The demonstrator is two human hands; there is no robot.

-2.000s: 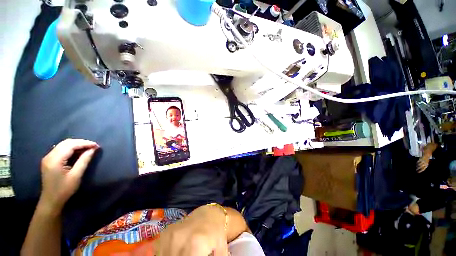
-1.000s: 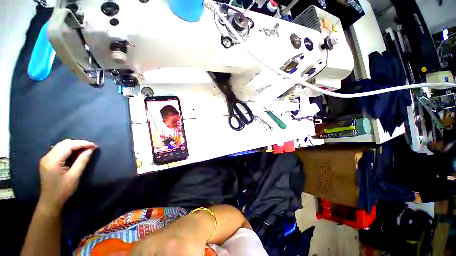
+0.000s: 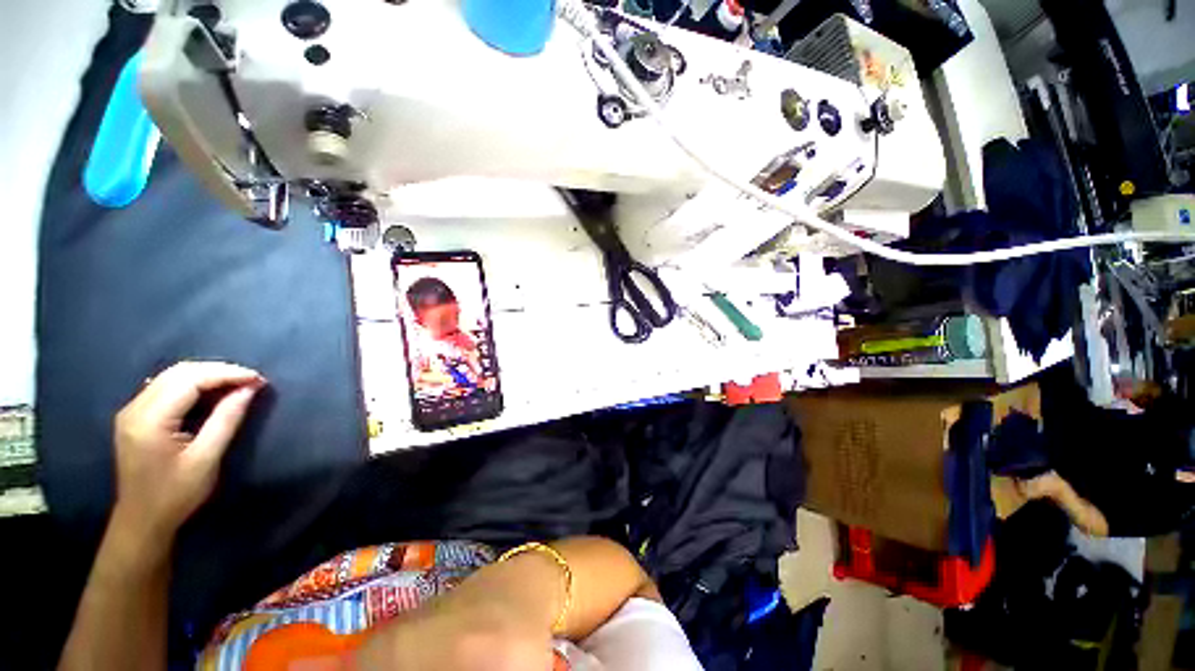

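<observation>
My left hand (image 3: 181, 439) rests on a large dark cloth (image 3: 184, 288) left of the needle area. Its fingers are curled, thumb and index tips come together, and nothing shows in it. The cloth lies flat beneath it. My right hand (image 3: 459, 640) is blurred low over my lap, with a gold bracelet at the wrist; its fingers are unclear and partly cut off by the lower edge. A smartphone (image 3: 448, 341) lies on the machine bed, its lit screen showing a small child.
The white sewing machine head (image 3: 485, 118) spans the table. Black-handled shears (image 3: 636, 299), a green stick (image 3: 735, 316) and a red item (image 3: 754, 389) are right of the phone. A cardboard box (image 3: 865, 452) and red crate (image 3: 917, 568) stand right. Another person's arm (image 3: 1068, 501) shows.
The picture on the phone screen has changed. The right hand has shifted a little left from two seconds ago. The left hand stays in the same pose on the cloth.
</observation>
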